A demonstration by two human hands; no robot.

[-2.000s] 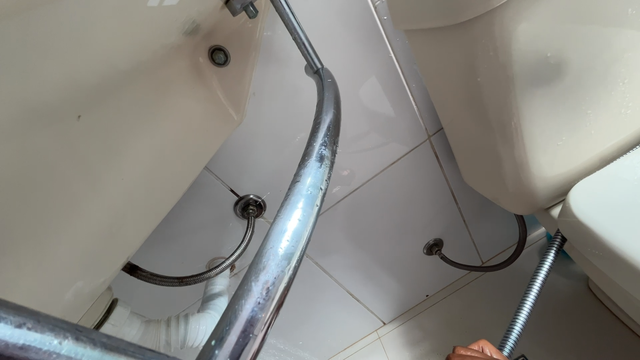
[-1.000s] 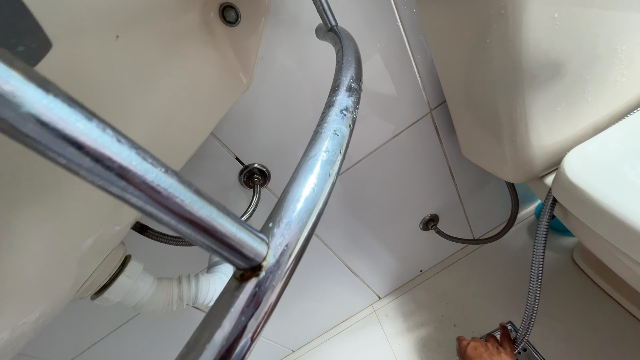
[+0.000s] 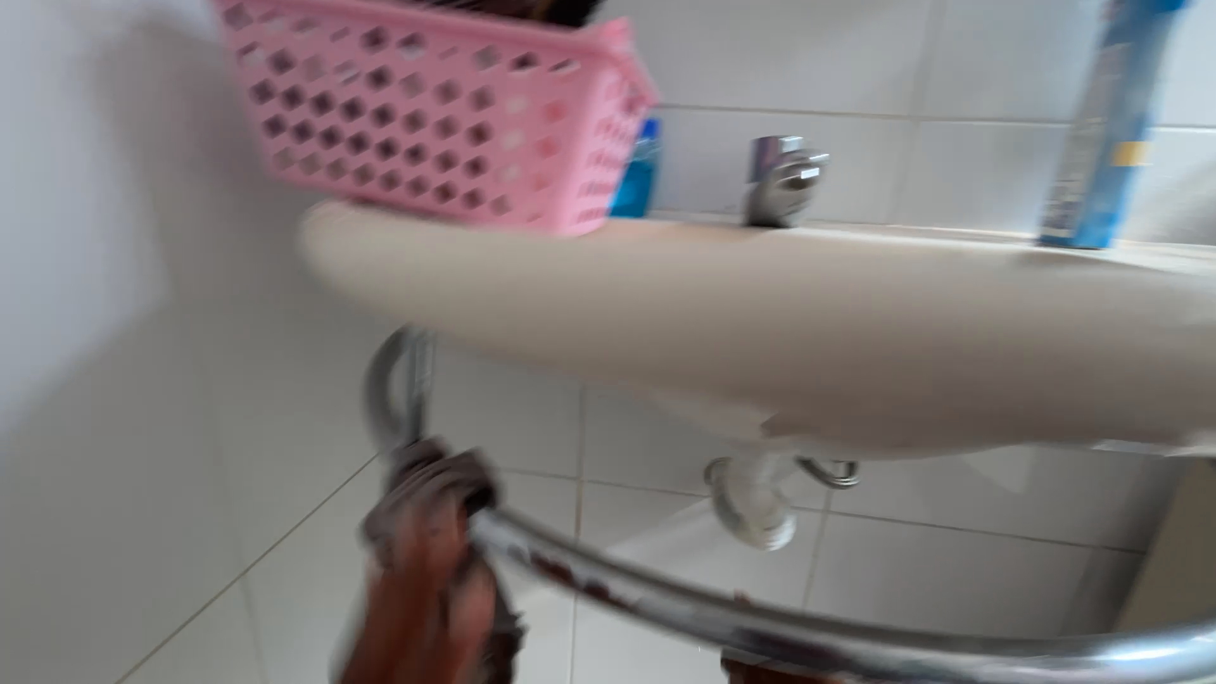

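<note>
My left hand (image 3: 427, 598), blurred, is shut on a grey-brown cloth (image 3: 432, 494) at the lower left. The cloth wraps around the left end of a curved chrome rail (image 3: 684, 598) under a cream washbasin (image 3: 760, 323). Dark reddish-brown worn patches mark the rail just right of the cloth. At the bottom edge, below the rail, shows a small brown part that looks like my right hand (image 3: 774, 671); the rail and the frame's edge hide most of it, so its grip cannot be made out.
A pink plastic basket (image 3: 427, 123) stands on the basin's left end, with a blue bottle (image 3: 638, 176) beside it. A chrome tap (image 3: 787, 180) and a blue box (image 3: 1107, 133) are further right. A white drain pipe (image 3: 755, 499) goes to the tiled wall.
The view has swung from the floor and toilet up to the basin's front. A hand seen low at the right, by a metal hose, is no longer there; the cloth and left hand now show on the rail.
</note>
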